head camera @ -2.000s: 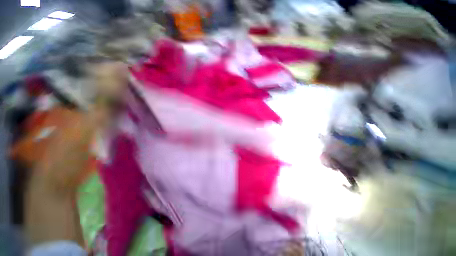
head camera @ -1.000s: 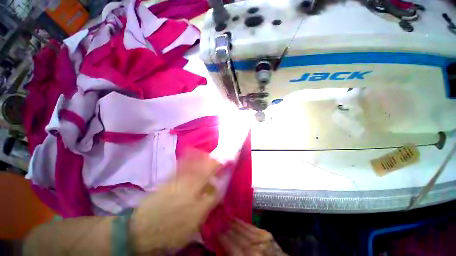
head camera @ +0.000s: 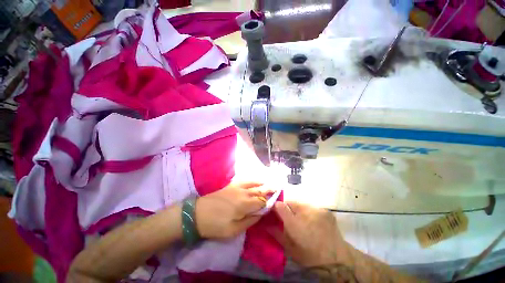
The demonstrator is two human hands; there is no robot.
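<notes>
The hot-pink and pale lilac garment (head camera: 149, 132) lies in a crumpled heap left of the sewing machine (head camera: 382, 110). My left hand (head camera: 230, 209), with a green bangle at the wrist, pinches a pale edge of the cloth just in front of the needle area. My right hand (head camera: 307, 229) is close beside it on the right, its fingers on the pink edge. A pink flap (head camera: 266, 246) hangs down between the hands. The presser foot and needle are lost in the lamp's glare, just beyond my fingertips.
The bobbin winder (head camera: 484, 72) is on top of the head at right. A tan paper sticker (head camera: 441, 228) lies on the bed at right. An orange box (head camera: 77, 16) is at the far left, and more pink cloth (head camera: 457, 22) is at the far right.
Two seconds ago the view was blurred. Since one second ago, both hands have moved up toward the needle with the cloth edge, and more of the machine's top is visible.
</notes>
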